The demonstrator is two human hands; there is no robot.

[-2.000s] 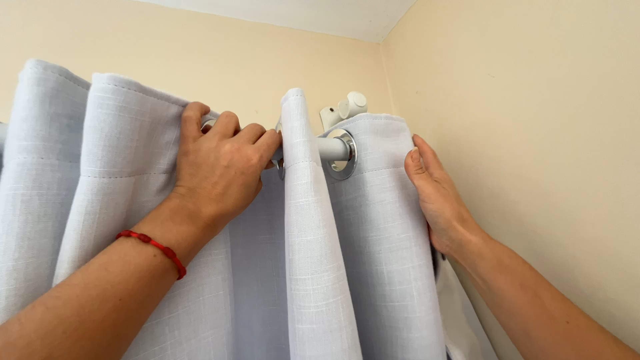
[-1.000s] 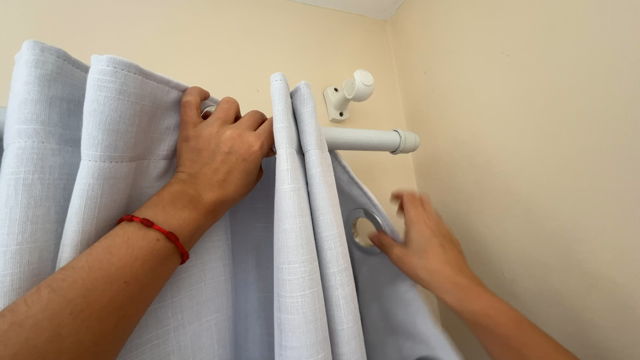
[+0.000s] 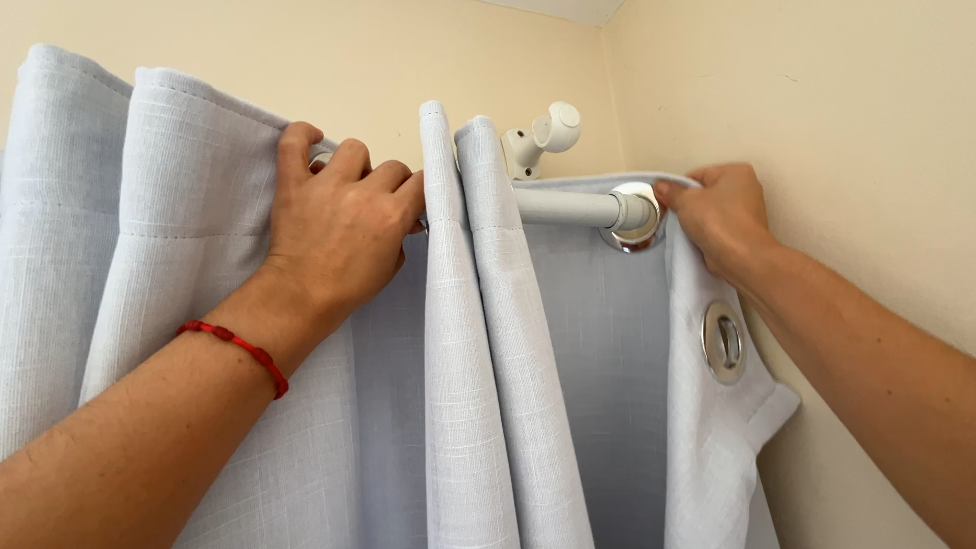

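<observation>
My left hand [image 3: 343, 213], with a red cord bracelet [image 3: 236, 345] at its wrist, is closed around the curtain rod and bunched cloth. The white rod [image 3: 564, 206] shows again right of two narrow folds of a pale grey-blue curtain [image 3: 480, 343]. At the rod's capped end, a silver metal grommet [image 3: 634, 242] surrounds the tip. My right hand [image 3: 724, 210] pinches the curtain's top edge just right of that grommet. Below this hand, another grommet [image 3: 723, 341] hangs in the loose cloth, off the rod.
A white rod bracket [image 3: 543, 137] with an open cradle is screwed to the cream wall [image 3: 457, 61], above and behind the rod. The adjoining wall [image 3: 801, 137] stands close on the right, beyond the rod's end. The ceiling's edge shows at the top.
One second ago the rod's end was bare; now a grommet is around it. My right hand has risen and grips the curtain's top edge. My left hand has stayed on the rod.
</observation>
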